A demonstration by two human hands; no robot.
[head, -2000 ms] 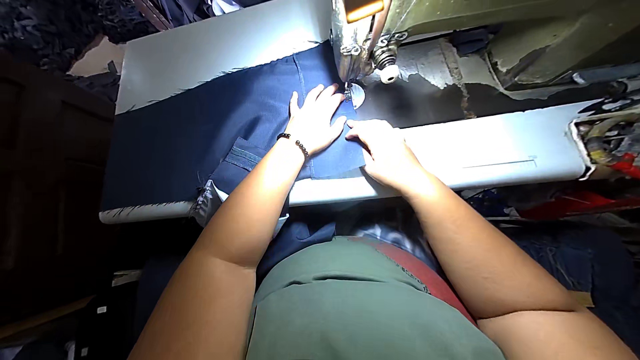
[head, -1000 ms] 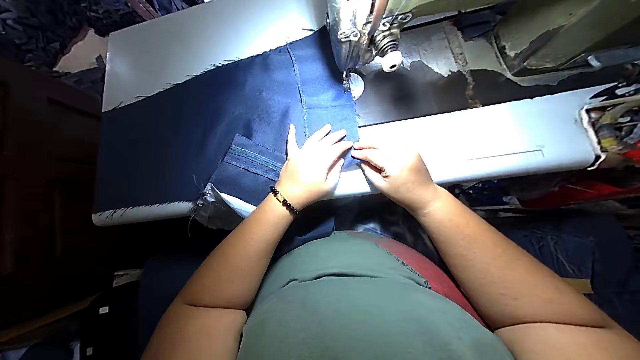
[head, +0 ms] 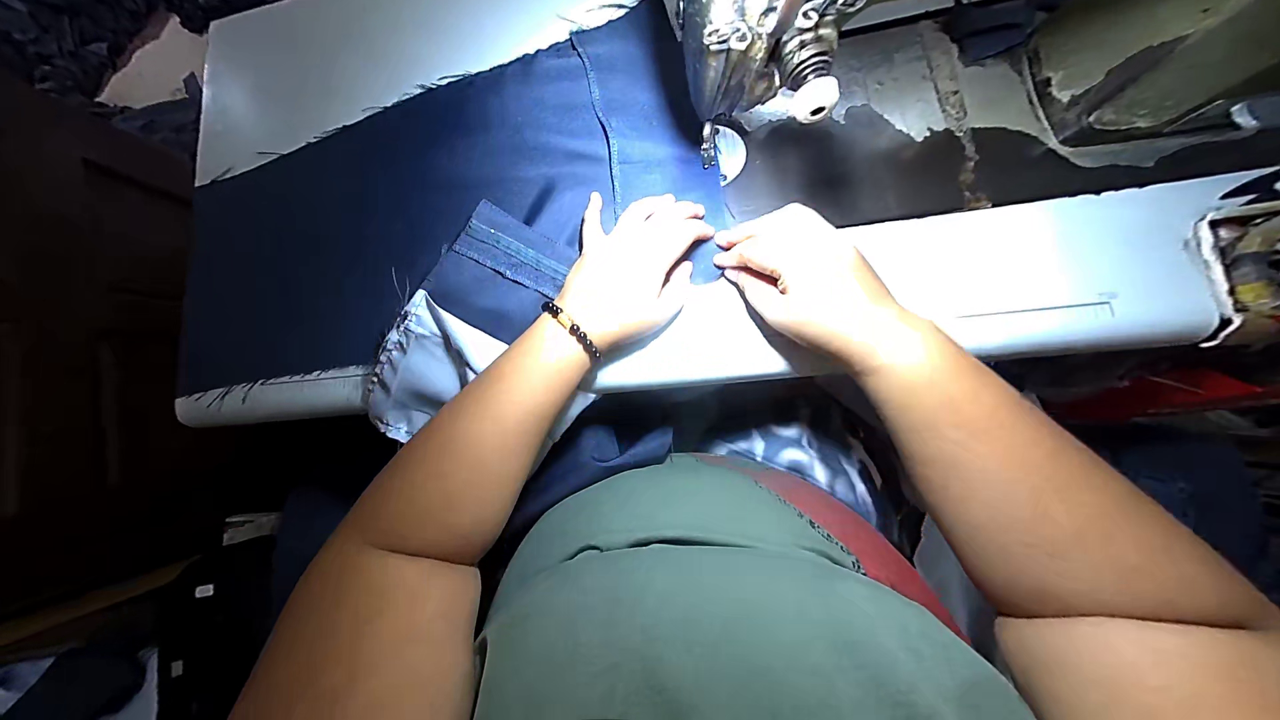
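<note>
Dark blue fabric (head: 400,190) with seams and frayed edges lies over the left part of a white sewing table (head: 1040,270). The head of a sewing machine (head: 735,60) stands over it, its presser foot (head: 709,145) at the fabric's right edge. My left hand (head: 640,265), a beaded bracelet (head: 571,330) on its wrist, rests on the fabric with the fingertips near that edge. My right hand (head: 800,280) pinches the edge between thumb and fingers, just right of the left fingertips. A pale blue lining piece (head: 430,345) hangs over the table's front edge beside my left forearm.
The peeling green machine body (head: 1150,70) extends at the upper right. Cluttered material (head: 1250,270) sits by the table's right end, with a red item (head: 1160,392) below. Dark cloth (head: 60,50) is heaped at the upper left.
Both hands have moved away from the presser foot, toward the table's front edge. The fabric's right edge beside the foot shows more than two seconds ago.
</note>
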